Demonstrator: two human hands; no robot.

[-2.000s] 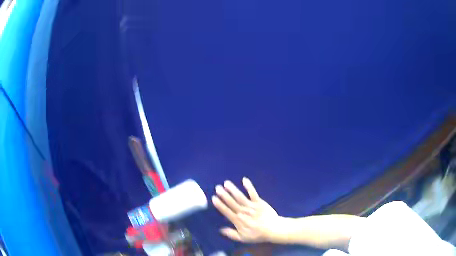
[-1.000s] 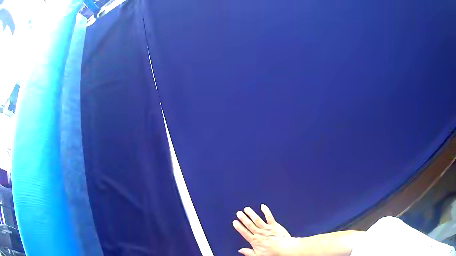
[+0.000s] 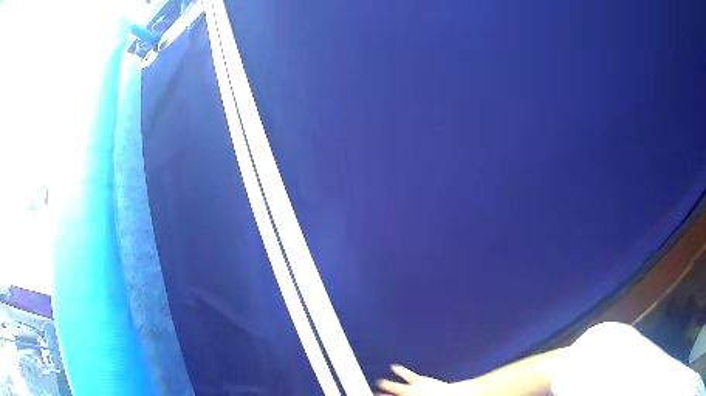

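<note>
Navy fabric [image 3: 480,170] covers most of the view, lying smooth on the right. The pale double-strip cutter rail [image 3: 267,186] runs across it from the top left to the bottom centre, with a thin dark line between its strips. My right hand [image 3: 414,384] is low at the bottom edge, just right of the rail's near end, and partly cut off. The visible fingers are apart and hold nothing visible. Whether it touches the cloth is hard to tell. My left hand is not in view.
A bright blue fabric roll [image 3: 97,294] with a paler blue band [image 3: 143,263] lies left of the navy cloth. The brown table edge [image 3: 658,271] curves at the lower right. Metal parts [image 3: 151,46] show at the top left. The far left is overexposed.
The rail now shows as two full strips, where a thin pale gap showed before. My right hand is lower in the picture. The red and white cutter seen earliest is out of view.
</note>
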